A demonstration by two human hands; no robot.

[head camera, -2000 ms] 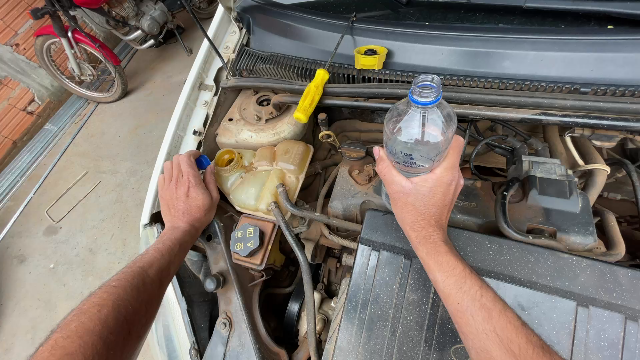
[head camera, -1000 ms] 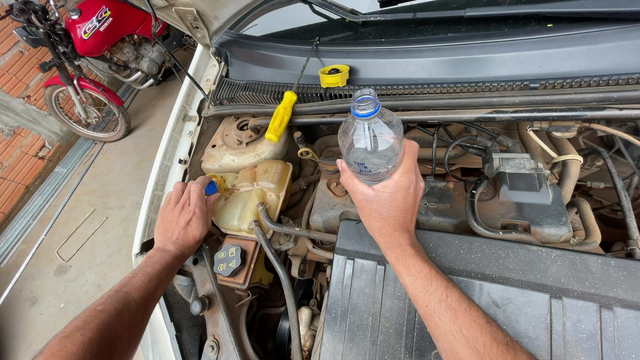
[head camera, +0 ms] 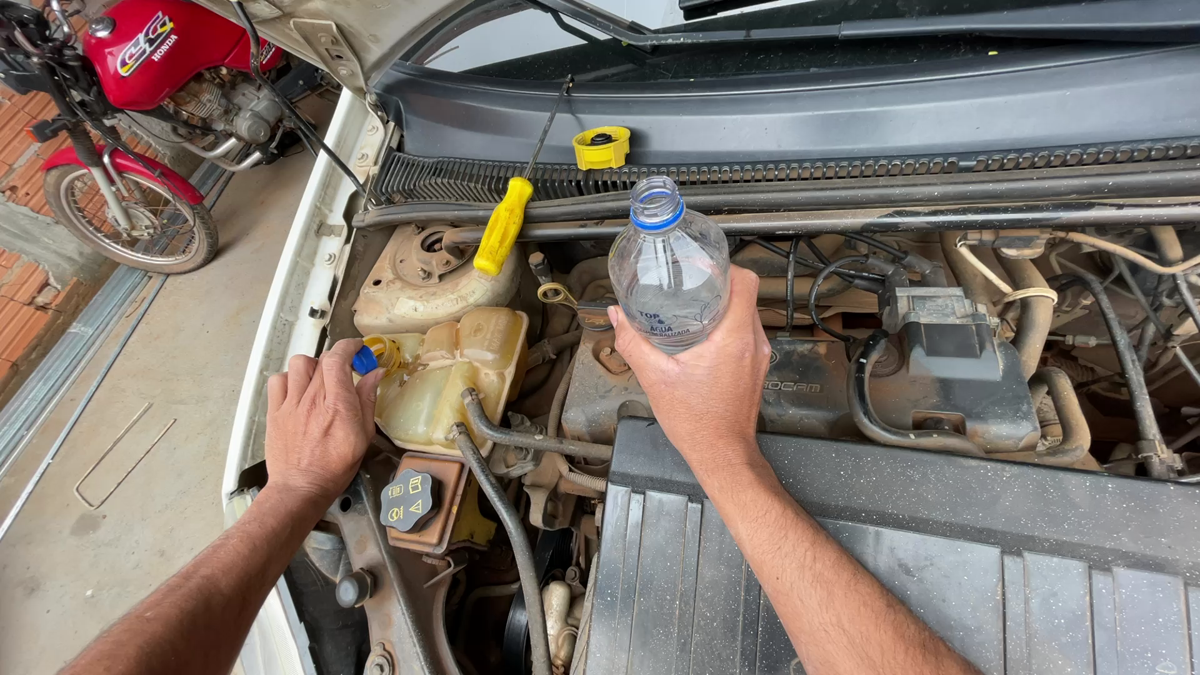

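Observation:
My right hand (head camera: 703, 375) is closed around a clear plastic bottle (head camera: 670, 267), upright and without a cap, over the engine; its liquid level is hard to tell. Between the fingers of my left hand (head camera: 319, 412) is a blue bottle cap (head camera: 365, 360), beside the uncapped neck (head camera: 382, 354) of the yellowed plastic coolant expansion tank (head camera: 450, 375). Behind the tank, a yellow-handled screwdriver (head camera: 504, 225) leans with its shaft on the cowl. A yellow reservoir cap (head camera: 601, 148) lies on the cowl, right of the shaft.
A black-capped reservoir (head camera: 409, 500) sits in front of the tank, with rubber hoses (head camera: 511, 516) alongside. The ribbed black cover (head camera: 844, 562) lies under my right forearm. Left of the white fender (head camera: 281, 328) are a bent wire (head camera: 122, 455) on the floor and a red motorcycle (head camera: 141, 122).
The view has shifted, showing more of the motorcycle. Both hands keep hold of the bottle and the blue cap; the screwdriver and yellow cap stay in place.

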